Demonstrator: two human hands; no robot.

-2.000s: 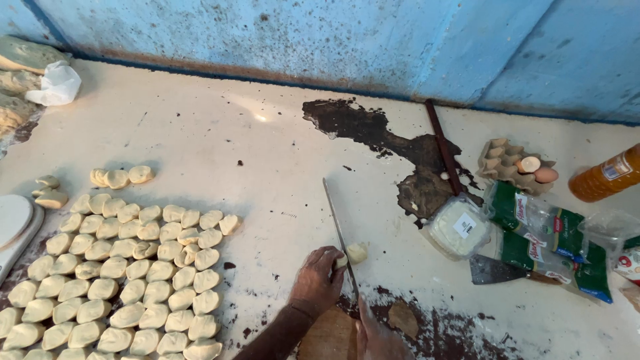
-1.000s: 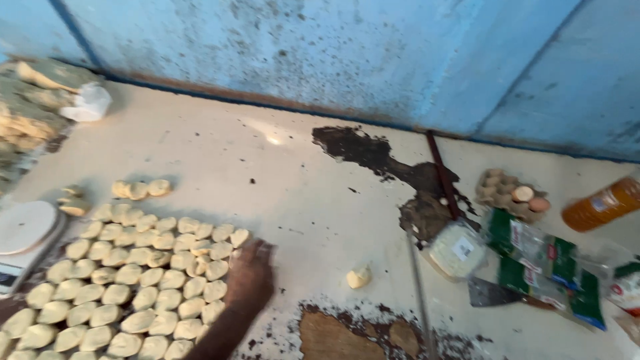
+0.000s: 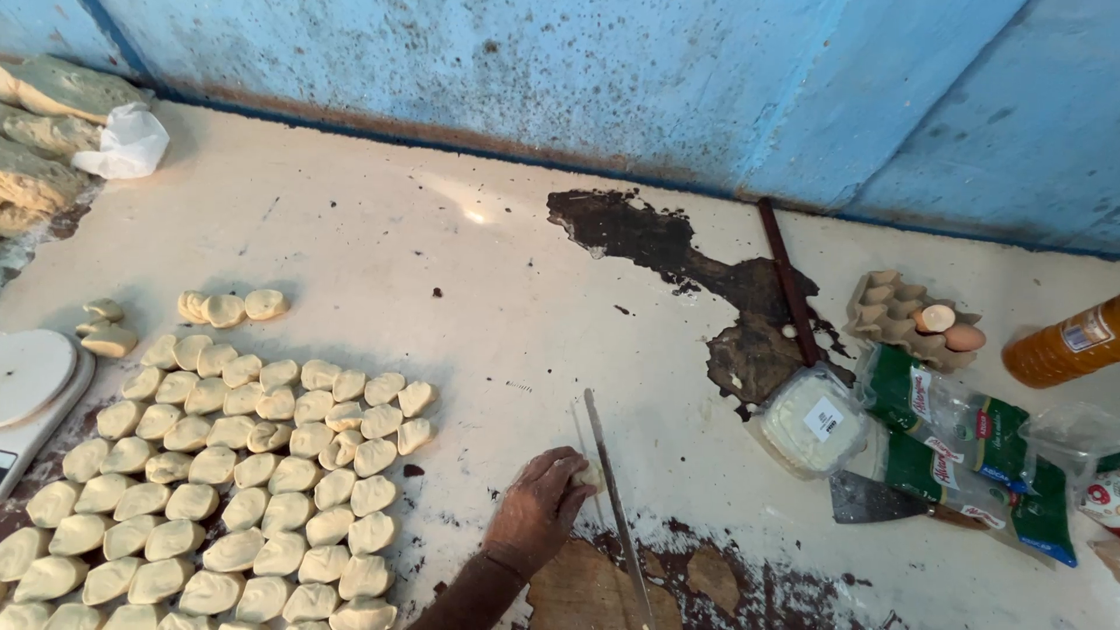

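My left hand [image 3: 535,507], low in the middle of the head view, grips a small dough piece [image 3: 591,477] at its fingertips. Just right of that piece, a long thin knife blade [image 3: 618,512] slants down to the bottom edge. Its handle is out of view, and so is my right hand. Rows of flattened dough pieces [image 3: 293,475] cover the lower left of the table. Behind them lie a few more dough pieces [image 3: 265,304], with a small pile [image 3: 109,339] near the scale.
A white kitchen scale [image 3: 35,372] stands at the left edge, below large dough masses [image 3: 52,131] and a white plastic bag [image 3: 125,142]. At right are a plastic tub [image 3: 809,420], a scraper [image 3: 875,499], green packets [image 3: 945,437], an egg carton [image 3: 884,306] and an orange bottle [image 3: 1063,346].
My left hand has moved right, from the edge of the dough rows to the piece by the knife, and has taken hold of it. The blade has come left, beside that piece.
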